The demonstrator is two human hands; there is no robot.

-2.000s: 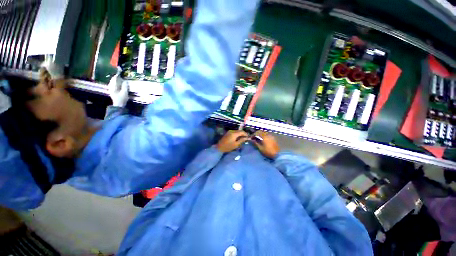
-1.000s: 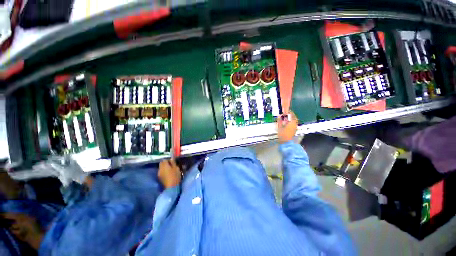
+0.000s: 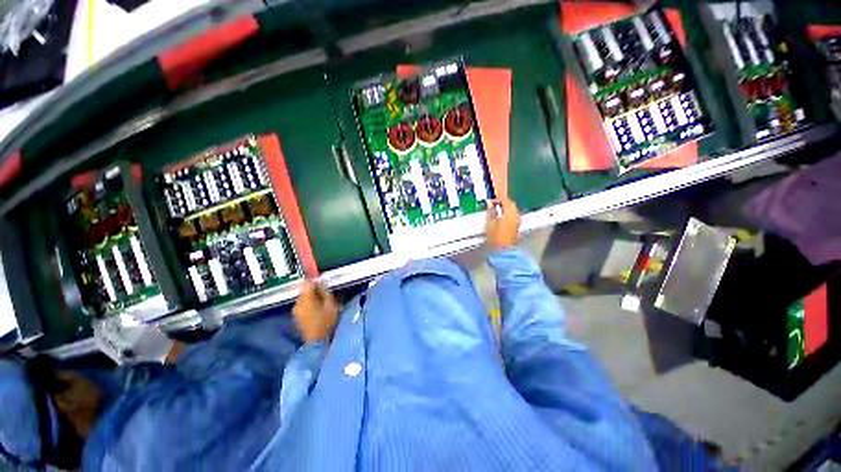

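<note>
A three-coil power board point(image 3: 429, 152) lies on the green line surface in front of me, over a red sheet point(image 3: 493, 120). My right hand point(image 3: 503, 224) is at the board's near right corner, fingertips close together; whether it grips the board or a small part cannot be told. My left hand point(image 3: 315, 312) is at the silver edge rail, by the lower end of another red sheet point(image 3: 288, 205), fingers curled; what it holds is not visible. A capacitor-type power board point(image 3: 228, 221) lies left of that sheet.
Another capacitor-type board point(image 3: 641, 90) lies tilted on red sheets at the right. More three-coil boards point(image 3: 112, 244) lie at both ends. A neighbour's gloved hand point(image 3: 134, 338) is at the left rail. A silver panel point(image 3: 696, 272) and a purple sleeve point(image 3: 802, 212) are below right.
The view has tilted, and the boards appear shifted left. My right hand remains by the three-coil board's corner, and my left hand remains near the rail.
</note>
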